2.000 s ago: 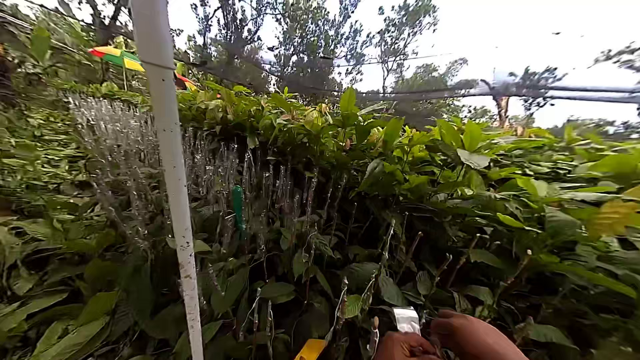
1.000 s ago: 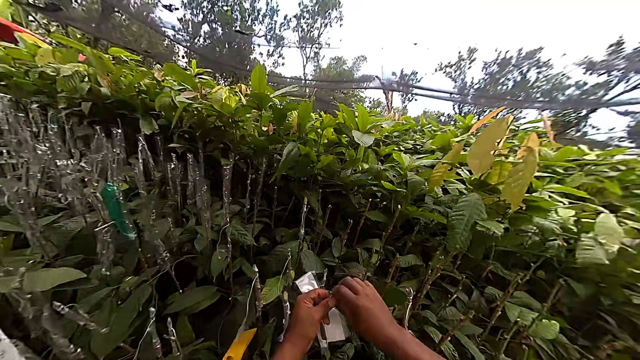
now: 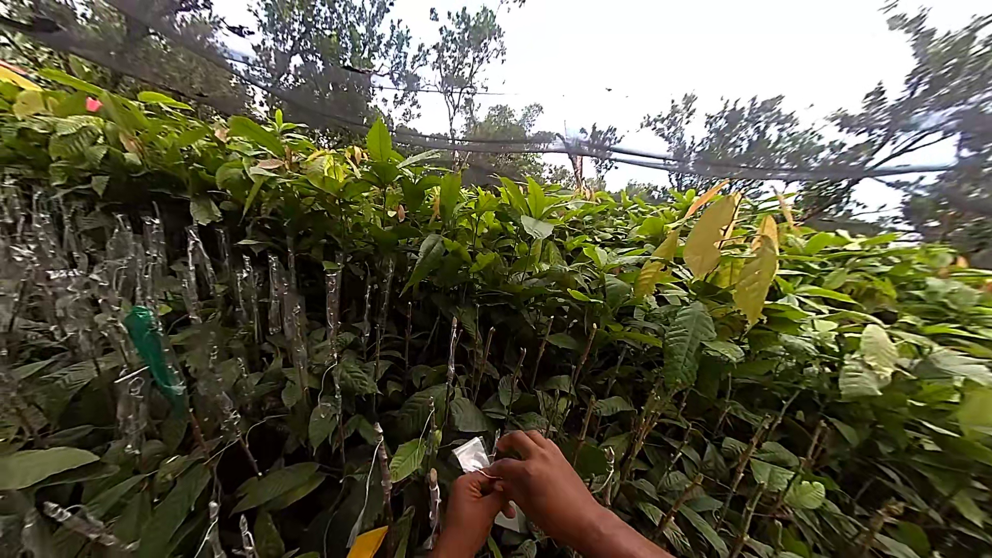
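Observation:
My left hand [image 3: 470,508] and my right hand [image 3: 542,480] meet low in the head view, their fingertips pinched together on a thin piece of thread or strip. A whitish clear plastic piece [image 3: 471,455] shows just above and behind the fingers, and more of it hangs below them. Which hand bears the plastic is hard to tell. Left of my left hand stands a cut stem wrapped in clear film [image 3: 434,500], and beside it another wrapped stem [image 3: 384,473] with a loose thread. A yellow object [image 3: 367,542] sits at the bottom edge, partly cut off.
Many grafted stems in clear plastic sleeves [image 3: 291,318] stand at the left, with a green plastic strip [image 3: 151,353] among them. Bare cut stems [image 3: 585,353] rise beyond my hands. Dense leafy seedlings [image 3: 496,209] spread behind, under dark netting and lines [image 3: 659,159].
The view has swung right and the hands appear nearer its middle. They stay close together at the plastic, with the fingers shifting slightly. The white pole and umbrella have left the view.

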